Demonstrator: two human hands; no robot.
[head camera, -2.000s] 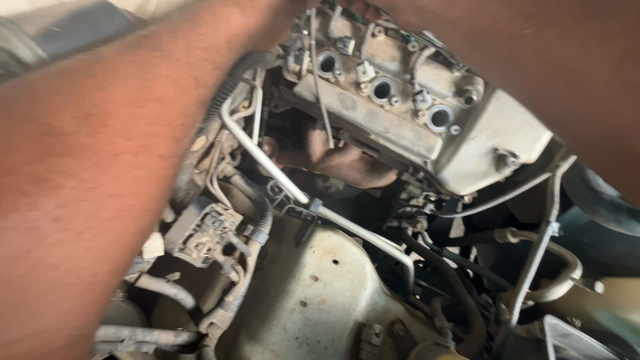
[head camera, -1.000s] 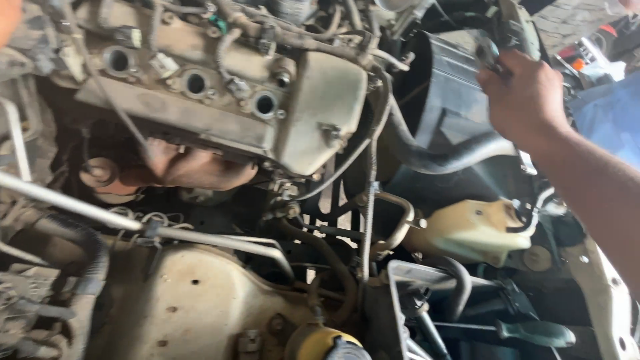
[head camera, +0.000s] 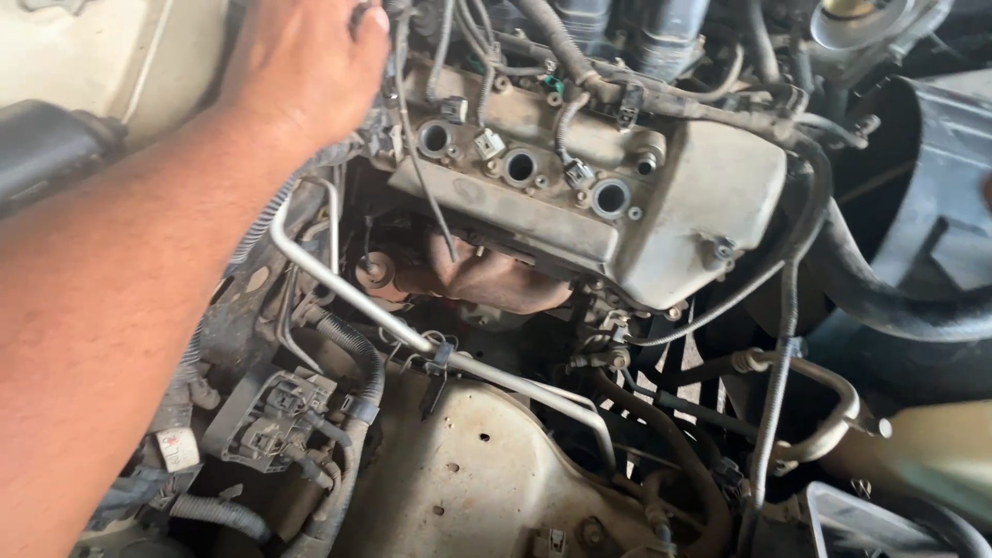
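Note:
My left hand (head camera: 310, 70) reaches over the back left of the engine, its fingers partly cut off by the top edge. A small dark thing shows by its thumb and fingers; whether it is gripped is unclear. Right of the hand lies the dusty engine valve cover (head camera: 721, 186), with several round open wells (head camera: 521, 167) in a row. Unplugged wiring connectors (head camera: 489, 144) rest near the wells. Only a blurred brown patch at the far right edge may be my right hand (head camera: 988, 190); its fingers and anything held are hidden.
A metal pipe (head camera: 372, 310) crosses in front of the rusty exhaust manifold (head camera: 504, 283). Corrugated wiring conduit (head camera: 360, 356) and a relay block (head camera: 271, 418) lie at lower left. A black hose (head camera: 891, 310) and a pale plastic reservoir (head camera: 914, 457) are at right.
My left arm, almost out of view one second ago, now extends over the left side. My right hand, seen at upper right then, has mostly left the view. The view has swung left.

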